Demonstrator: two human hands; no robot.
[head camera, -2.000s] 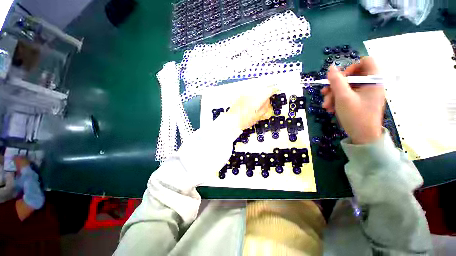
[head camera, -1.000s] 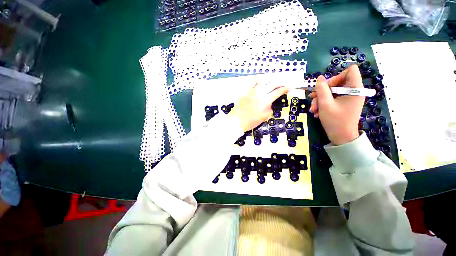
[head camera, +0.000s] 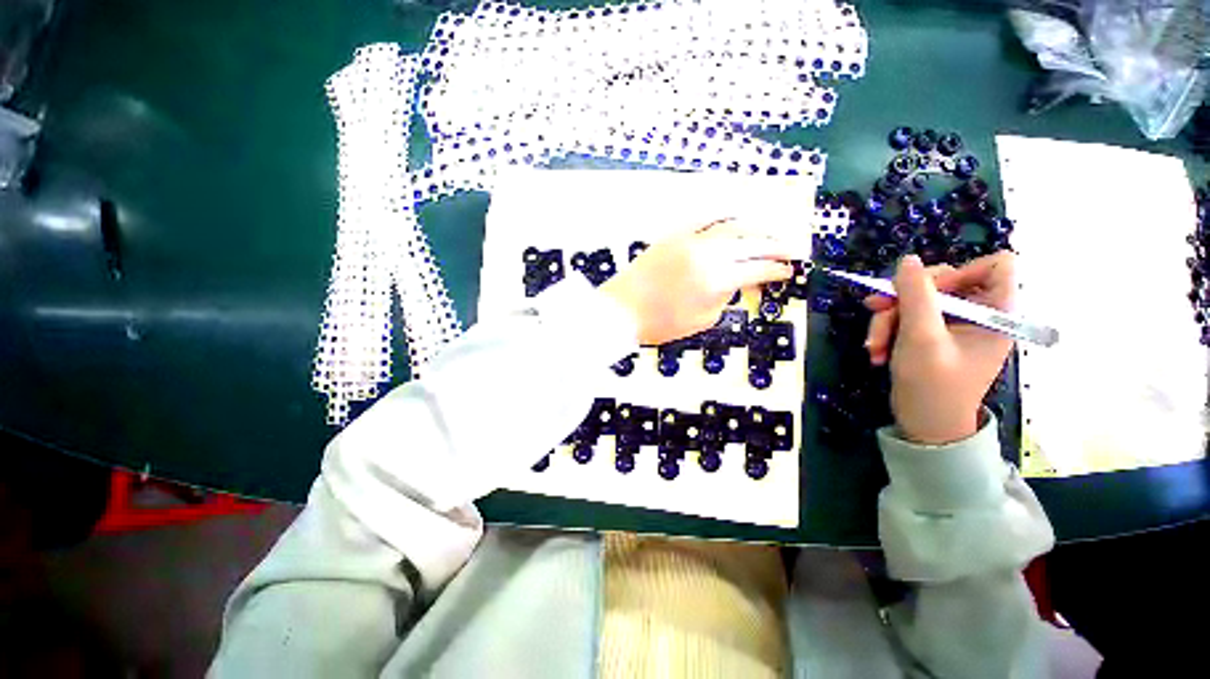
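Observation:
My right hand (head camera: 945, 348) is shut on the slim silver-white tweezers (head camera: 982, 313), tip pointing left at the upper right edge of the work sheet (head camera: 637, 497). My left hand (head camera: 703, 281) lies over the top row of black housings (head camera: 766, 348), fingertips close to the tweezers' tip. Whether the left fingers grip a housing is hidden. Black housings stand in rows on the pale sheet, some covered by my left hand and sleeve. Loose round black parts (head camera: 929, 219) are heaped right of the sheet, partly behind my right hand.
White die-cut strips (head camera: 624, 80) are stacked beyond the sheet, and more strips (head camera: 372, 226) cross at its left. A second sheet (head camera: 1108, 305) lies at right, with a clear plastic bag (head camera: 1135, 60) beyond. Dark spare tweezers (head camera: 110, 239) lie at far left.
The view has shifted, so the dark trays beyond the strips are out of the picture. The tweezers now tilt, tip up-left and rear end lower. My left hand stays over the top row.

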